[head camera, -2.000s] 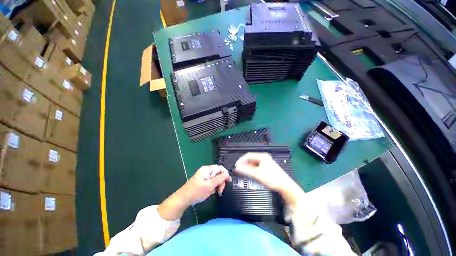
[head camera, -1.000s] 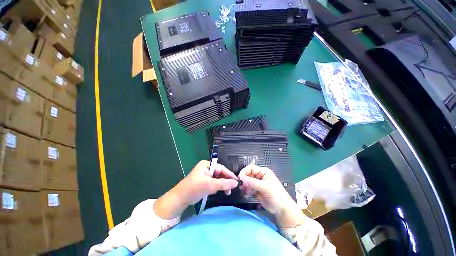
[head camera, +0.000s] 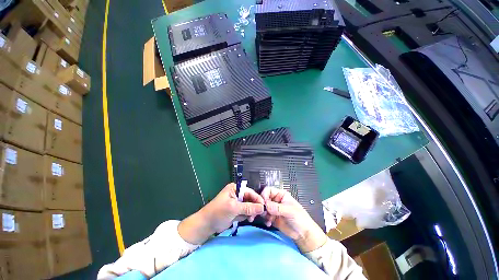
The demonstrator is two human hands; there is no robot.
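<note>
A ribbed black rear cover (head camera: pixel 298 164) lies in front of me on another cover (head camera: pixel 262 138), whose far edge shows. A rating label (head camera: pixel 270 178) is on its central area. My left hand (head camera: pixel 232 206) holds a slim pen-like tool (head camera: pixel 239 170), white with a dark end, pointing away from me. My right hand (head camera: pixel 284 213) meets it fingertip to fingertip over the cover's near part. A small dark piece (head camera: pixel 265 208) is pinched between the fingertips; what it is I cannot tell.
Stacked covers stand at the left (head camera: pixel 219 93) and far side (head camera: pixel 295 41). To the right are a label tray (head camera: pixel 353 140), a small dark tool (head camera: pixel 336 91) and a clear plastic bag (head camera: pixel 380 101). An open cardboard box (head camera: pixel 155 64) is beyond the left table edge.
My hands have come together from apart, and the pen-like tool has come into view, now more upright. The label on the cover shows more clearly than one second ago.
</note>
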